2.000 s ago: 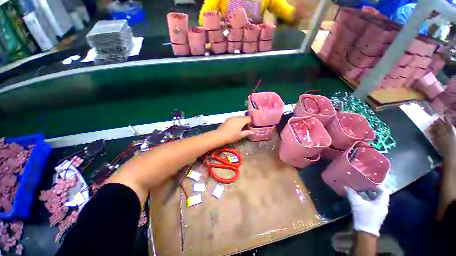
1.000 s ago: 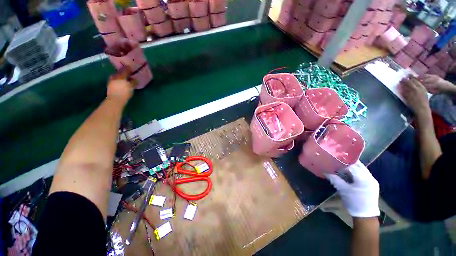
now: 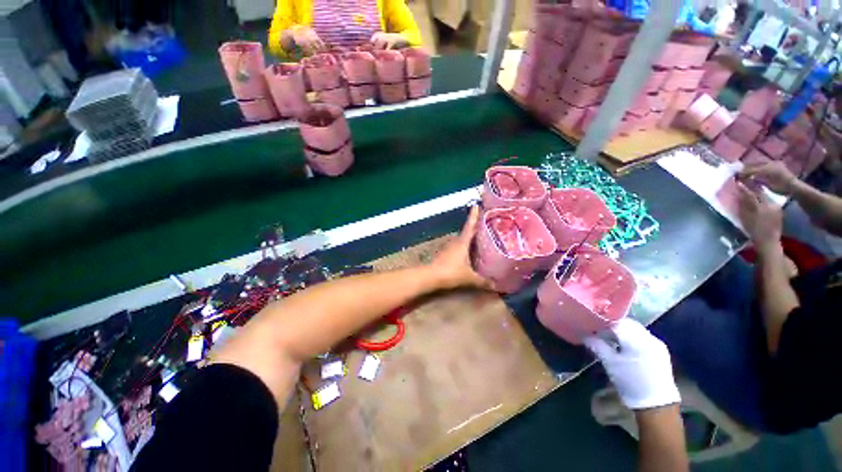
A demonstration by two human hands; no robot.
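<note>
Four pink cup-shaped housings stand close together at the right of the bench. My bare left hand (image 3: 462, 253) is at the left side of the front-left housing (image 3: 503, 263), its fingers partly hidden behind it. My gloved right hand (image 3: 637, 361) holds the lower side of the nearest housing (image 3: 582, 300). Thin dark and red wires show inside the housings. The back-left housing (image 3: 513, 187) and the back-right housing (image 3: 580, 214) stand behind. Another pink housing (image 3: 328, 143) with a dark band stands on the green belt.
A cardboard mat (image 3: 434, 387) holds red-orange handles (image 3: 383, 336), partly under my left arm, and silver-white pouch cells (image 3: 326, 395). Tangled wires (image 3: 198, 300) lie left. Teal cords (image 3: 614, 207) lie behind the housings. A person in yellow sleeves is across the belt; another person's arms are at right.
My left hand has let go of a housing on the green belt and come back to the housings on the bench. My right hand stays on the nearest housing. The view has shifted.
</note>
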